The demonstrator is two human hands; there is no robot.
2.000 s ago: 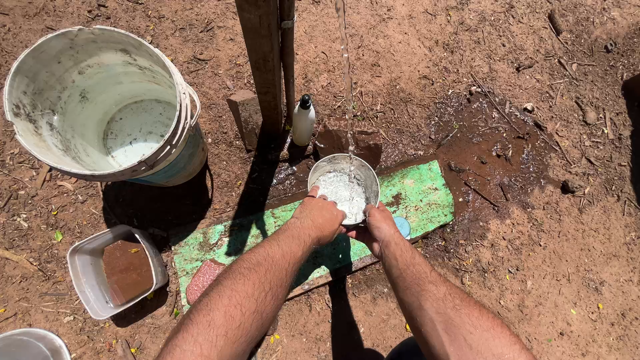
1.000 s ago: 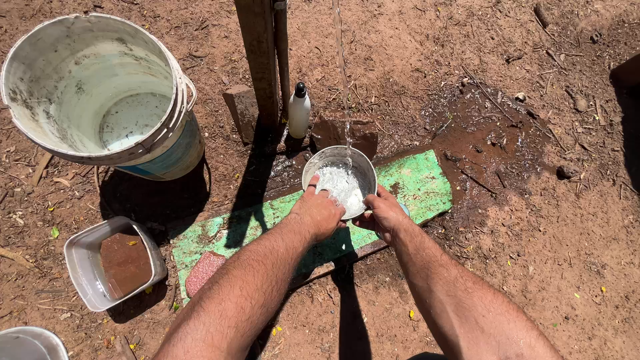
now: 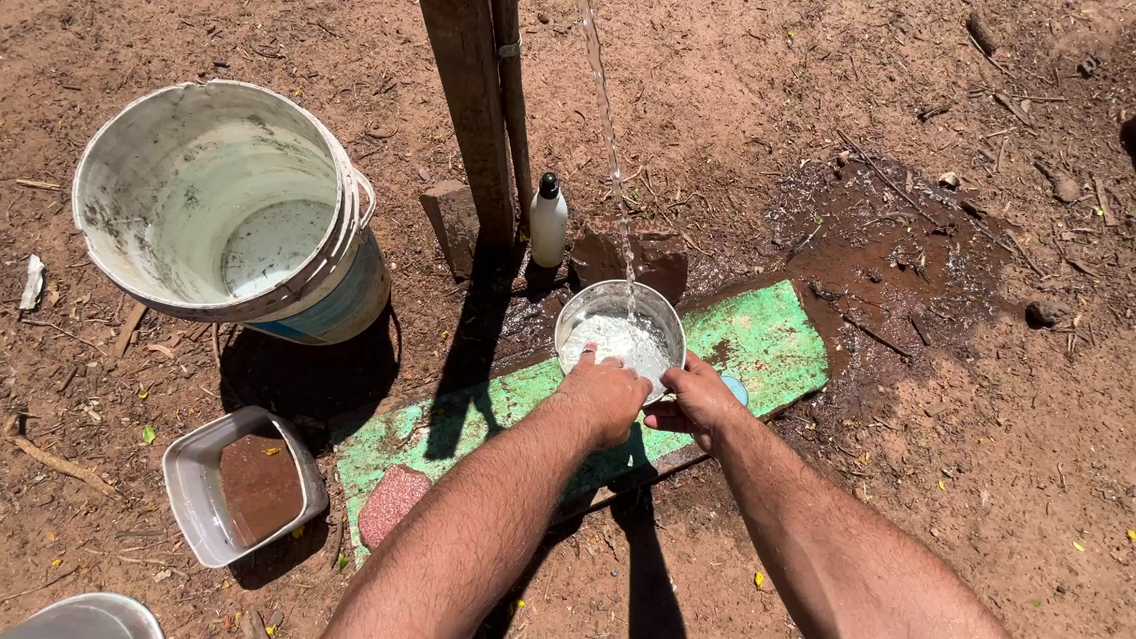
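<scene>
A round metal bowl (image 3: 673, 312) is held over a green-painted board (image 3: 763, 342). From above, a stream of water (image 3: 612, 142) falls into it, and the water inside looks white and frothy. My right hand (image 3: 701, 399) grips the bowl's near right rim. My left hand (image 3: 605, 395) reaches over the near left rim with its fingers in the water; whether they close on anything is hidden. Partly behind my right wrist, a light-blue round object (image 3: 735, 389) lies on the board. A reddish speckled piece (image 3: 390, 504) lies at the board's left end.
A large dirty bucket (image 3: 328, 306) with some water stands at left, above a square plastic tub (image 3: 191, 506) holding brownish contents. A wooden post (image 3: 470, 115) and a white bottle with a black cap (image 3: 548, 226) stand behind the board. Muddy wet ground (image 3: 896, 257) lies at right.
My left fingers have moved within the bowl, and the water in it looks more churned. My right hand keeps its hold on the rim.
</scene>
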